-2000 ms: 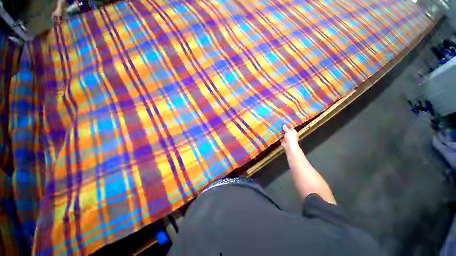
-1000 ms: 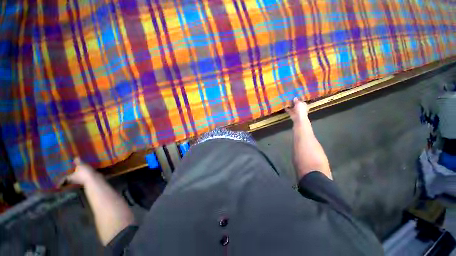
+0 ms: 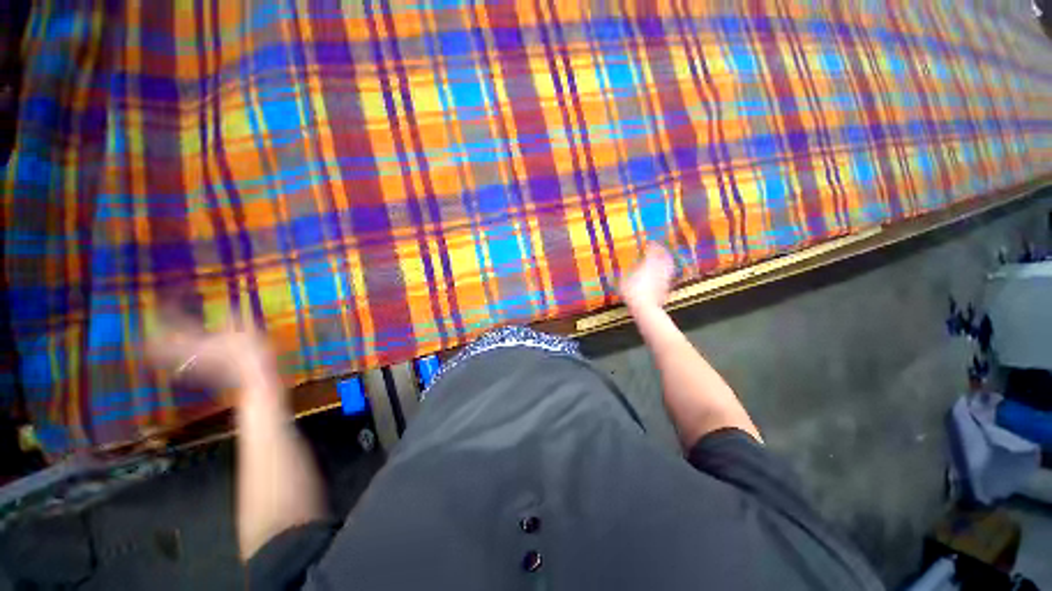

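Note:
The plaid fabric (image 3: 461,162) in orange, yellow, blue and purple checks covers the table, its near edge running along the table's side. My left hand (image 3: 213,356) is blurred over the fabric near its left front corner, fingers spread, nothing seen in it. My right hand (image 3: 651,277) lies on the fabric just inside the near edge, right of my body; its fingers are blurred and I cannot tell if they grip the cloth. A pale wooden stick (image 3: 750,272) pokes out from under the fabric along the table edge.
The table edge (image 3: 957,217) runs to the far right. Blue parts (image 3: 352,395) and a metal frame show under the table, left of my body. Grey floor (image 3: 808,381) lies to the right, with white cloth (image 3: 981,444) and a brown box (image 3: 975,537) at the far right.
My left hand has come off the fabric's corner edge and moved up and right over the cloth. My right hand has shifted slightly left, from the edge onto the cloth.

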